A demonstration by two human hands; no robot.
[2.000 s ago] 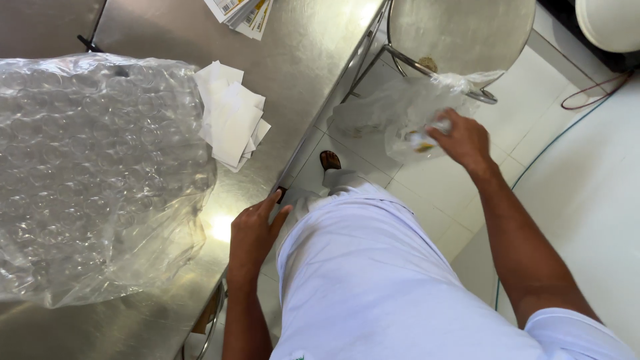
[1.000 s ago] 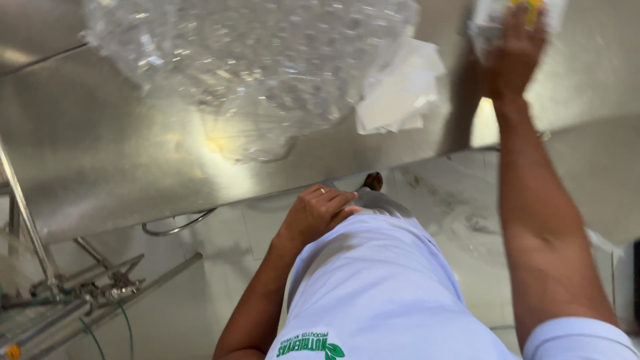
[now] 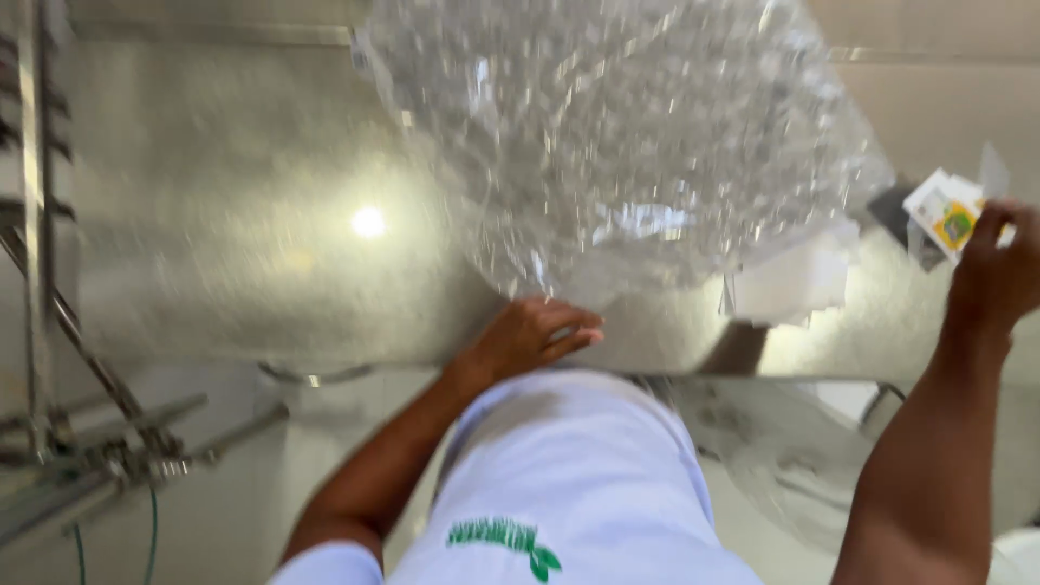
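Observation:
My right hand [image 3: 995, 264], at the far right, grips a clear plastic bag [image 3: 993, 172] holding white cards [image 3: 946, 213] with a yellow and green print. My left hand [image 3: 540, 337] rests at the near edge of the steel table with its fingers slightly bent; it looks empty. Just beyond it lies a large clear plastic bag [image 3: 650, 138] full of transparent pieces, too blurred to name. White paper slips [image 3: 792, 284] lie in a loose pile beside that bag's lower right edge.
The stainless steel table [image 3: 244, 268] runs across the view. A metal frame of tubes [image 3: 122, 463] stands at the left, with thin green cords hanging below it. Beneath the table edge at the right is a round, blurred seat [image 3: 780, 455].
The small bag in my right hand was over the stool, then over the table; the hand now holds it at the table's right. My left hand has moved onto the table edge. The view has turned strongly.

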